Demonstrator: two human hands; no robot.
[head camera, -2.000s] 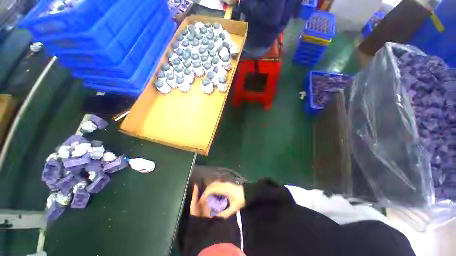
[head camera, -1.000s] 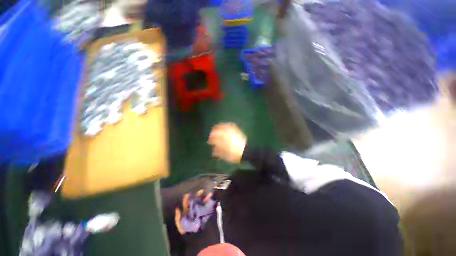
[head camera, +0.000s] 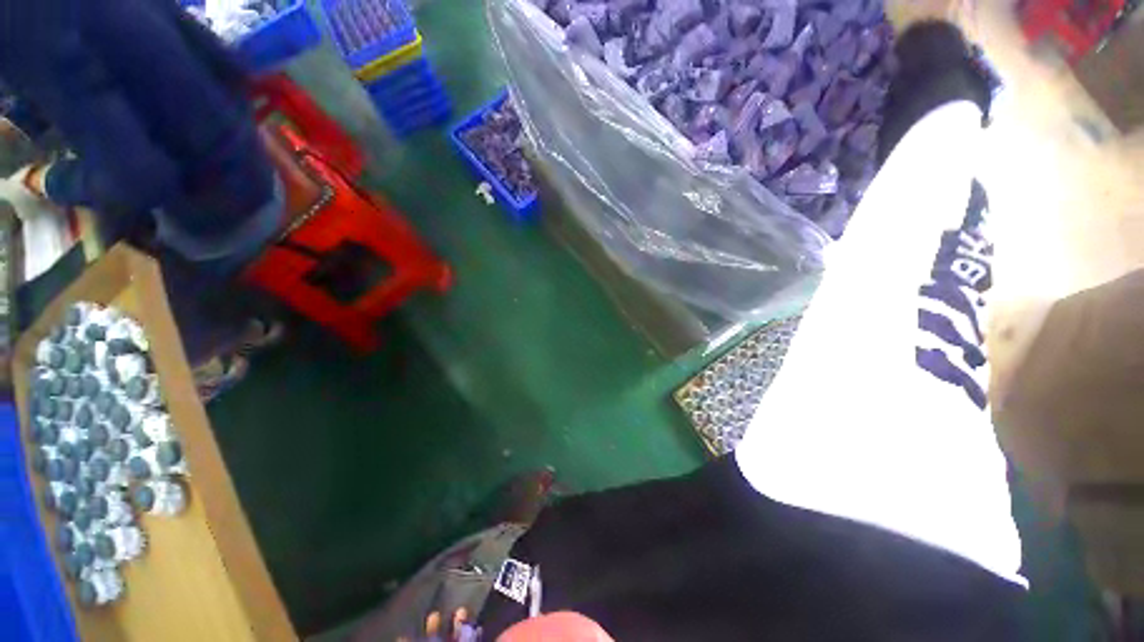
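Only the fingertips of my left hand [head camera: 447, 622] show at the bottom edge, in front of my dark clothing, with a bit of a purple moulded part [head camera: 468, 632] against them. My right arm, in a white sleeve with dark lettering, reaches up and away to the large lined carton [head camera: 665, 226]. Its dark cuff lies over the right side of the heap of purple moulded parts [head camera: 740, 82]. My right hand itself does not show beyond the cuff.
At left are a cardboard tray [head camera: 201, 539] of white-and-grey pieces, a blue crate edge, and a person in dark clothes by a red stool [head camera: 351, 276]. Blue crates [head camera: 408, 94] and a filled flat tray [head camera: 728, 383] stand on the green floor. Brown cartons are at right.
The view has swung right, towards the large carton. My right arm has stretched out from near my lap to the carton. My left hand has dropped to the bottom edge.
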